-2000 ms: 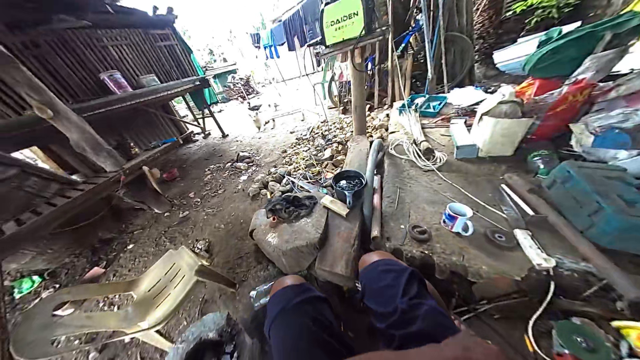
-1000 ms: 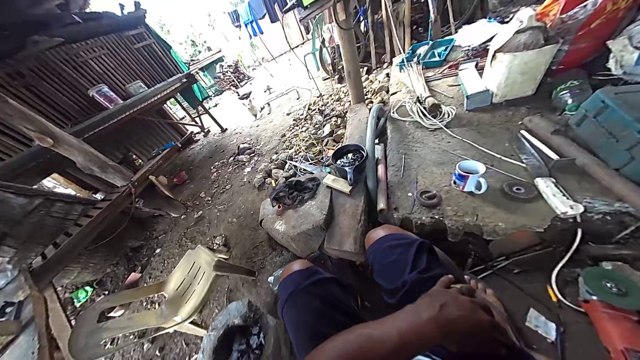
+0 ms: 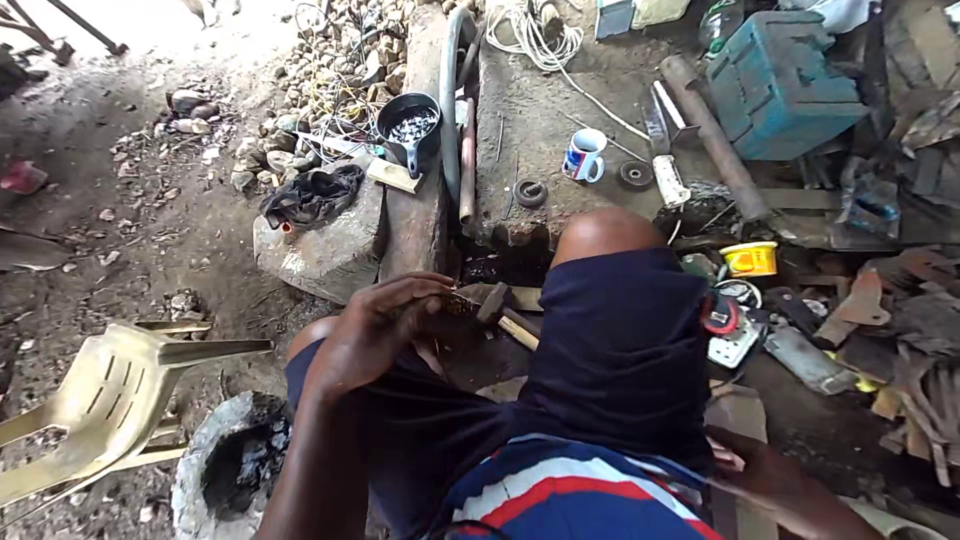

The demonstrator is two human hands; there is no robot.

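Observation:
My left hand is over the left knee with its fingers bent; whether it holds anything is unclear. Just right of its fingertips, a hammer with a wooden handle lies low between the knees. My right hand is beside the right hip, mostly hidden by the shirt and forearm. Ahead of the left knee, a black cloth lies on a large stone. A dark pot with a handle and a pale block sit on a wooden beam.
A mug, a round dark ring, a disc and a white-handled blade lie on the slab ahead. A teal crate and metal pipe are right. A plastic chair and a charcoal-filled stove are left.
The view has tilted down. One second ago a hand lay over the right thigh; now my left hand is over the left knee and my right hand beside the hip.

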